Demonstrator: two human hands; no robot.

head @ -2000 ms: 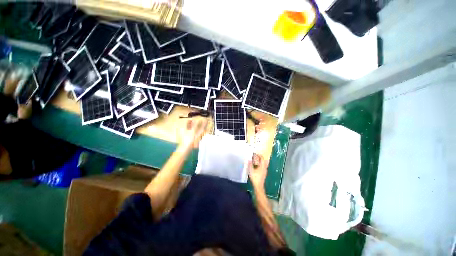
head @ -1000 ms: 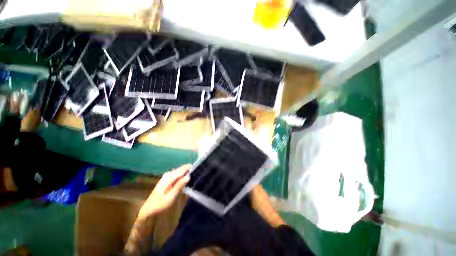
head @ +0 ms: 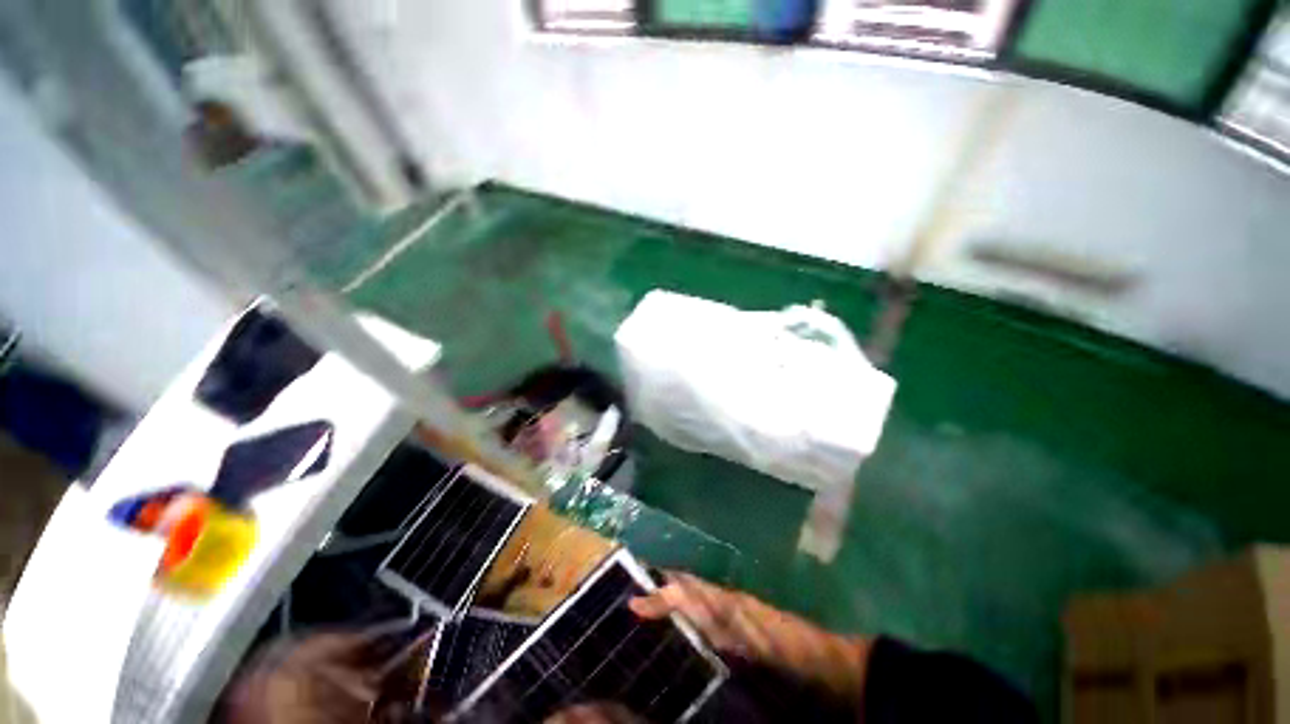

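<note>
A black solar panel [head: 608, 658] with a pale frame is tilted at the bottom centre. My right hand [head: 693, 605] grips its upper right edge, with fingers over the frame. A blurred skin-coloured shape at the lower left looks like my left hand [head: 304, 682]; its fingers and anything in them cannot be made out. Another solar panel [head: 456, 538] lies on the bench, partly over tan cardboard [head: 545, 563]. More dark panels are partly hidden beside the shelf. No sleeve can be made out on the held panel.
The white shelf [head: 85, 566] at left holds an orange-and-yellow tape dispenser [head: 205, 542], a black flat thing [head: 276, 463] and a dark pouch [head: 255, 364]. A grey post crosses the upper left. A white plastic bag [head: 757, 389], a dark bin [head: 573, 410] and cartons [head: 1167, 644] stand beyond.
The view has swung far right, bringing the wall, windows and right-hand cartons into sight. The held panel is now low in view, still in my right hand. The coworker is out of view.
</note>
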